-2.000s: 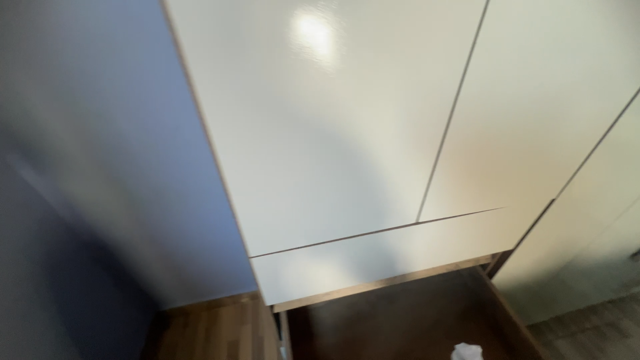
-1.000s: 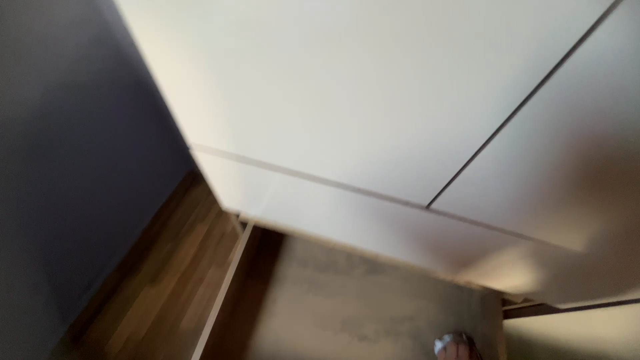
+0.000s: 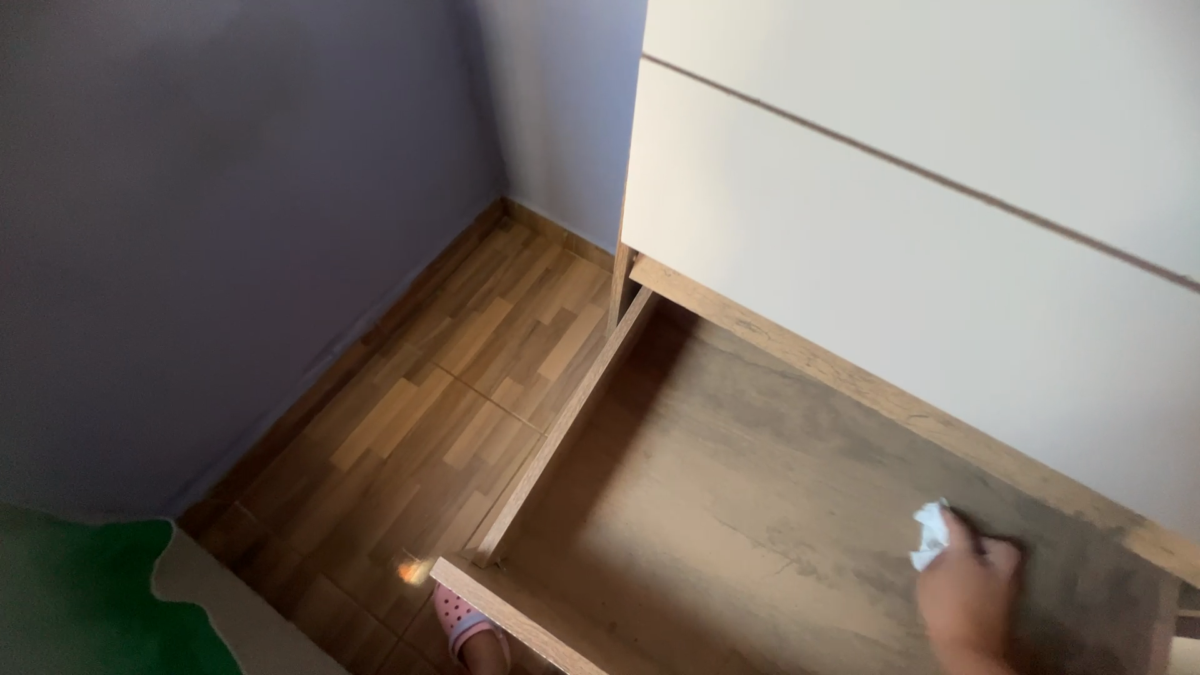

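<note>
My right hand [image 3: 967, 581] is inside a pulled-out wooden drawer [image 3: 722, 478], low over its bottom panel near the right side. Its fingers are closed on a crumpled white cloth or wipe [image 3: 931, 536], which pokes out at the fingertips. Dusty-looking dark patches and streaks mark the drawer bottom around the hand. My left hand is out of the picture.
White cabinet fronts [image 3: 872, 225] rise above the drawer. Left of it lie a wood-patterned tile floor [image 3: 441, 403] and a dark wall [image 3: 234, 234]. A foot in a pink clog [image 3: 459, 619] is by the drawer's front corner; green fabric [image 3: 112, 591] shows at lower left.
The view has shifted a lot, and more of the drawer and floor shows. The hand, only partly seen at the bottom edge one second ago, is now in fuller view with the white cloth.
</note>
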